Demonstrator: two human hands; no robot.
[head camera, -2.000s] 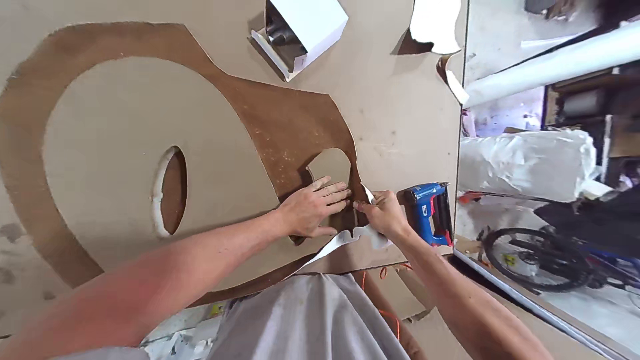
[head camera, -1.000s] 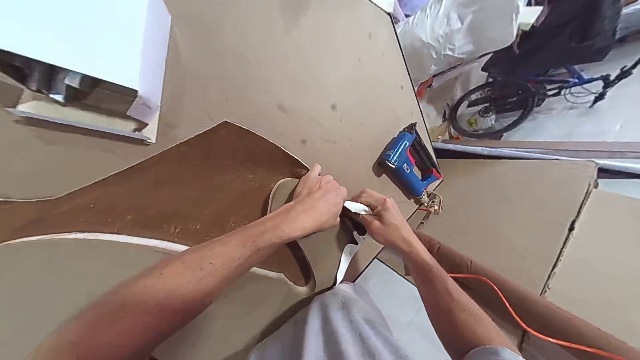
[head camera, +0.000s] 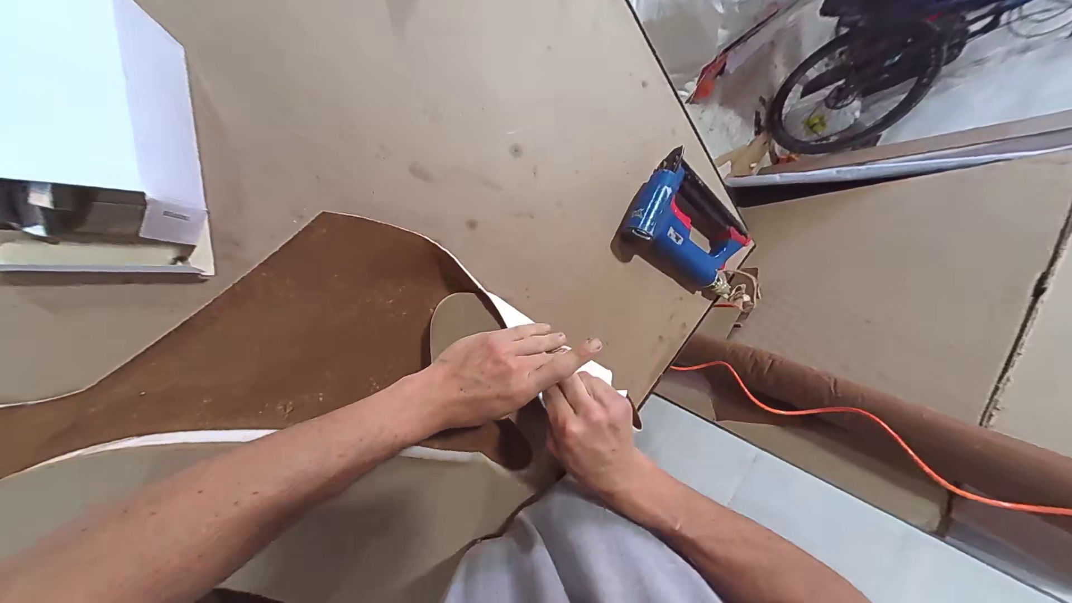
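A brown sheet of leather-like material (head camera: 335, 310) with a pale underside lies on the board-topped table. Its edge is turned up, showing a white strip (head camera: 509, 310) beside my hands. My left hand (head camera: 498, 368) lies fingers stretched over a rounded tan piece (head camera: 461, 322) and the turned edge. Close against it, my right hand (head camera: 590, 419) has its fingers curled on the sheet's edge near the table corner; its fingertips are partly hidden. A blue pneumatic stapler (head camera: 682, 226) rests on its side to the right, touched by neither hand.
An open white box (head camera: 163, 126) with dark metallic contents stands at the upper left. An orange hose (head camera: 837, 410) runs below the table edge, past a brown roll (head camera: 779, 377) and cardboard sheets (head camera: 888, 285). A bicycle (head camera: 854, 84) stands beyond the table at the upper right.
The view has come much closer to the table corner. My left hand, bunched at the edge one second ago, now lies flatter with fingers extended. My right hand remains at the sheet's edge.
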